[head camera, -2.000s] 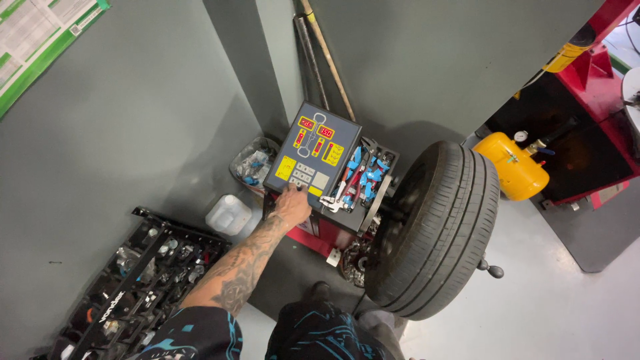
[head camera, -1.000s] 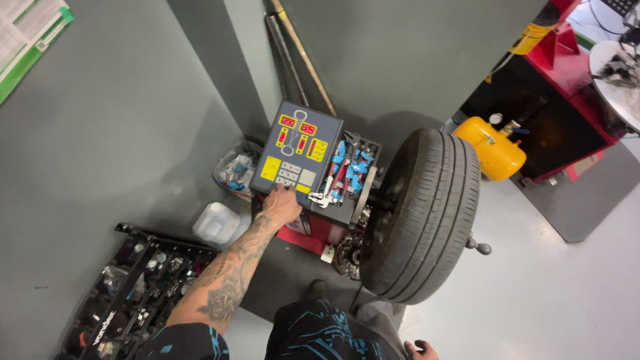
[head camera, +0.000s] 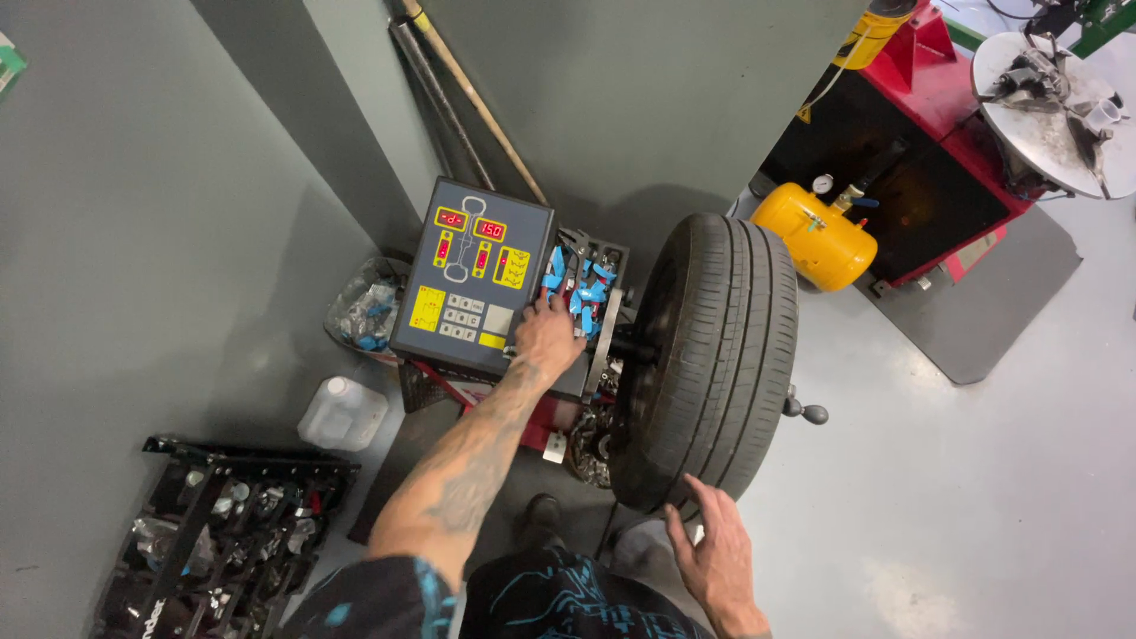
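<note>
My left hand (head camera: 548, 337) reaches over the right edge of the wheel balancer's control panel (head camera: 479, 275), its fingers at a tray of blue-backed wheel weights (head camera: 586, 288) and tools; whether it grips anything is hidden. Red digits glow on the panel's displays. To the tray's right a tyre on a wheel (head camera: 723, 364) is mounted upright on the balancer's shaft (head camera: 632, 344). My right hand (head camera: 717, 546) hovers near the tyre's lower edge, thumb and fingers apart, holding nothing.
Left of the balancer are a bin of scraps (head camera: 368, 306), a translucent plastic jug (head camera: 344, 414) and a black rack of small parts (head camera: 222, 532). Two poles (head camera: 484, 106) lean on the wall. A yellow air tank (head camera: 816, 235) and red tyre changer (head camera: 954, 106) stand at the right.
My left hand has moved right, from the panel's keypad to the weight tray. My right hand has come up from the bottom edge toward the tyre. The displayed digits differ.
</note>
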